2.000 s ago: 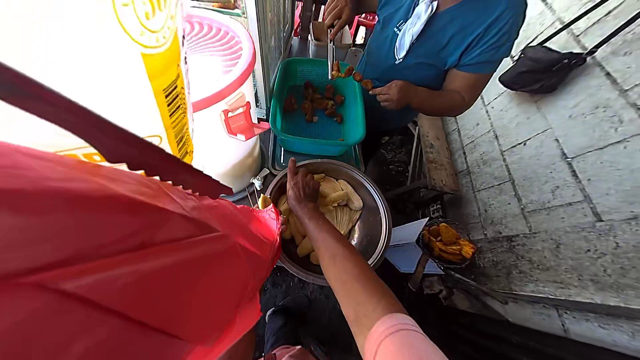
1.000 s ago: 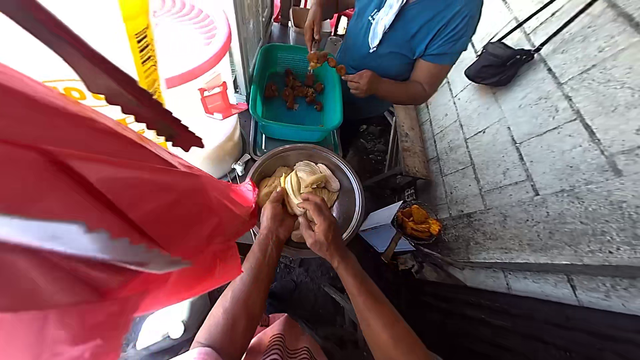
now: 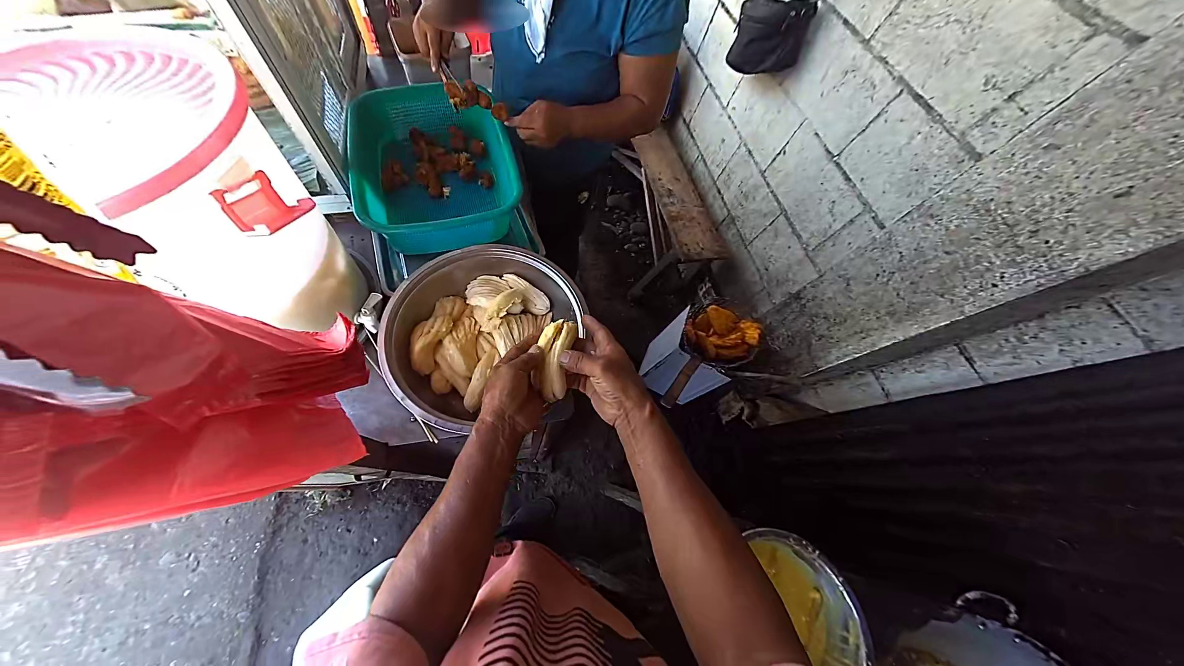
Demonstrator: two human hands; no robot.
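Observation:
Between my two hands, over the right rim of a metal bowl, is a fanned piece of sliced peeled banana (image 3: pixel 555 359). My left hand (image 3: pixel 514 388) grips it from the left, and my right hand (image 3: pixel 601 370) pinches it from the right with thumb and fingers. The steel bowl (image 3: pixel 400 347) holds several more pale, fanned banana pieces (image 3: pixel 458 347). Just behind the bowl stands a green plastic basket (image 3: pixel 370 199) with browned fried chunks (image 3: pixel 435 166) in it.
Across from me a person in a blue shirt (image 3: pixel 592 65) holds a skewer of fried pieces. Red plastic bags (image 3: pixel 185 398) hang at left before a white bucket (image 3: pixel 305 268). Fried orange slices (image 3: pixel 723 333) lie right of the bowl; a basin of yellow batter (image 3: pixel 795 592) stands lower right.
My hands have moved from the middle of the bowl to its right rim, with a banana piece now held between them. The view has shifted, showing the yellow batter basin.

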